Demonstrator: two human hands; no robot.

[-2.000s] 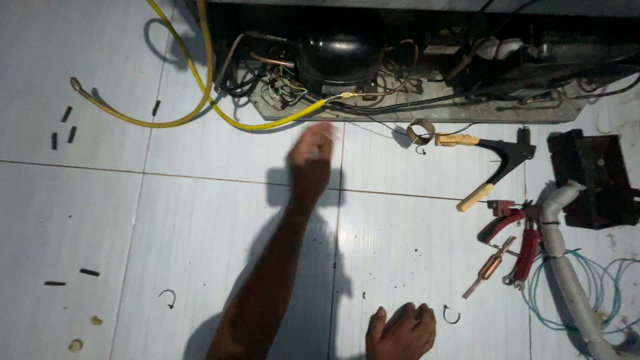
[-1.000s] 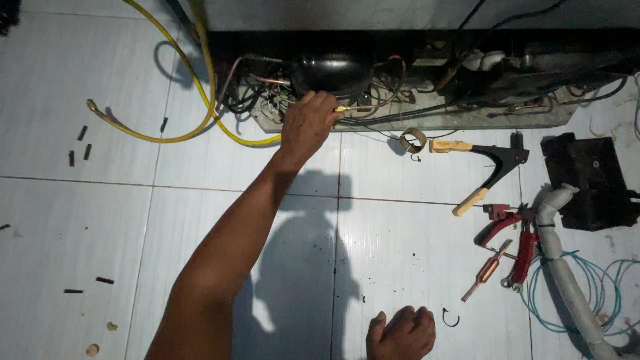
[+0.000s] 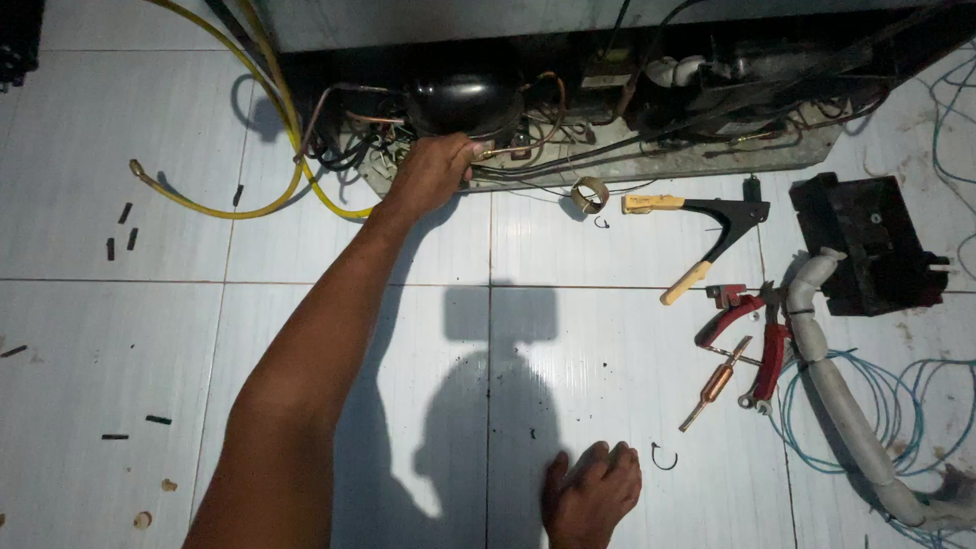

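Observation:
My left hand [image 3: 438, 171] reaches up to the base of a black compressor [image 3: 465, 95], its fingers closed around the end of a yellow hose [image 3: 335, 202] beside a copper tube [image 3: 526, 151]. A bit of the end fitting shows at my thumb; my fingers hide the rest. My right hand [image 3: 593, 488] rests on the tiled floor at the bottom, fingers loosely bent, holding nothing. Just right of it lies a black cable tie [image 3: 665, 459]. A roll of tape [image 3: 589, 195] stands by the edge of the metal base plate [image 3: 793, 156].
At right lie a tool with yellow-wrapped handles [image 3: 724, 229], red-handled pliers [image 3: 772, 351], a copper filter drier [image 3: 717, 383], a black plastic box [image 3: 869, 244], a grey wrapped pipe [image 3: 831, 381] and coiled blue wire [image 3: 862, 412]. Short black pieces [image 3: 158, 419] lie scattered at left.
My left hand has moved up from the floor just in front of the base plate to the hose end, which it now covers. My right hand has stayed on the floor.

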